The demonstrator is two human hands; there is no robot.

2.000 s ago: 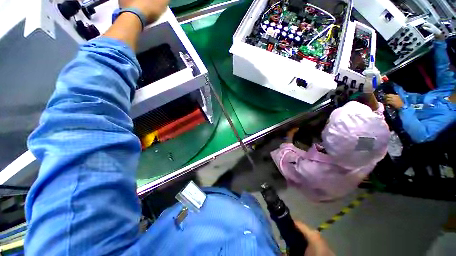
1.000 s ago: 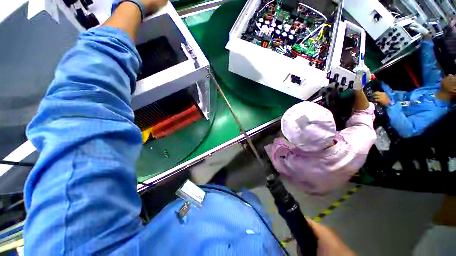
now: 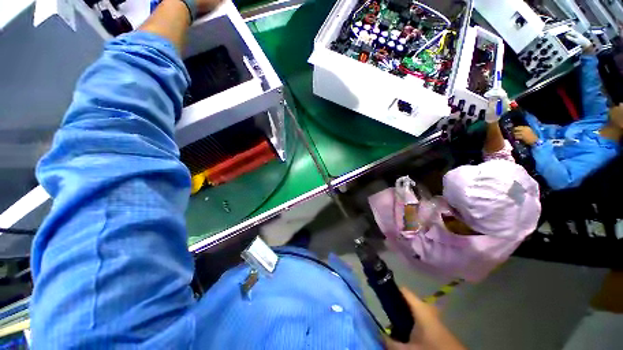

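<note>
My right hand (image 3: 425, 327) grips the black electric screwdriver (image 3: 386, 290) at the bottom right. Its long thin bit points up and left toward the corner of the white cabinet housing (image 3: 232, 109); the bit is partly blurred, and I cannot tell if its tip touches. My left hand (image 3: 202, 5) is at the top edge, cut off by the frame, over the housing; its fingers and anything in them are hidden. Dark fins and a red support block (image 3: 239, 164) with a yellow part show under the housing.
A neighbouring white unit (image 3: 379, 102) with exposed circuit boards stands on the green bench (image 3: 307, 179). A person in pink (image 3: 464, 236) works close on the right, another in blue (image 3: 567, 150) beyond. Yellow-black tape (image 3: 444, 290) marks the floor. A cable crosses my front.
Over the last second my right hand and the screwdriver have shifted slightly left. The person in pink has moved to the right, and a gloved hand now shows in front of them.
</note>
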